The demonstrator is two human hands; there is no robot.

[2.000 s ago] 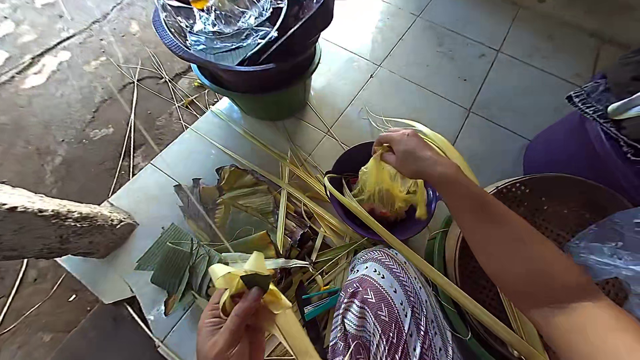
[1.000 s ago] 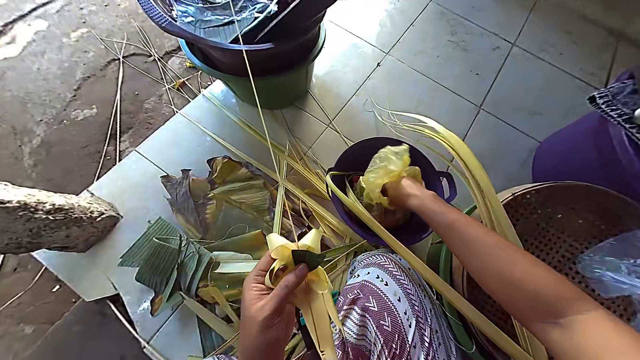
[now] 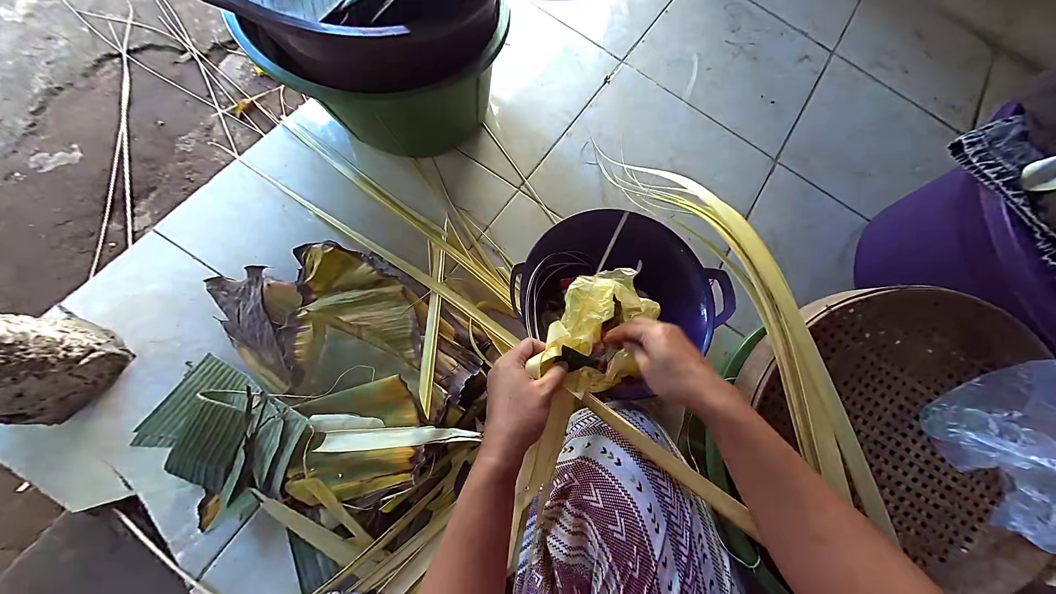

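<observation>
My left hand grips a piece of folded pale palm leaf with a dark green leaf bit at its top. Its long strips hang down beside my patterned cloth-covered leg. My right hand is at the right side of a yellow plastic bag, close to the folded leaf; its fingertips are partly hidden, so what they hold is unclear. Both hands are over the near rim of a dark purple basin with side handles. Small reddish contents show beside the bag.
Cut banana leaves and palm strips lie on the tiles at left. Long palm leaves arch over a woven round tray holding a clear plastic bag. A green tub, a purple bucket and a rough post stand around.
My left hand has brought the folded leaf up and right to the basin. My right hand, earlier in the yellow bag, is now beside the leaf at the basin's near side.
</observation>
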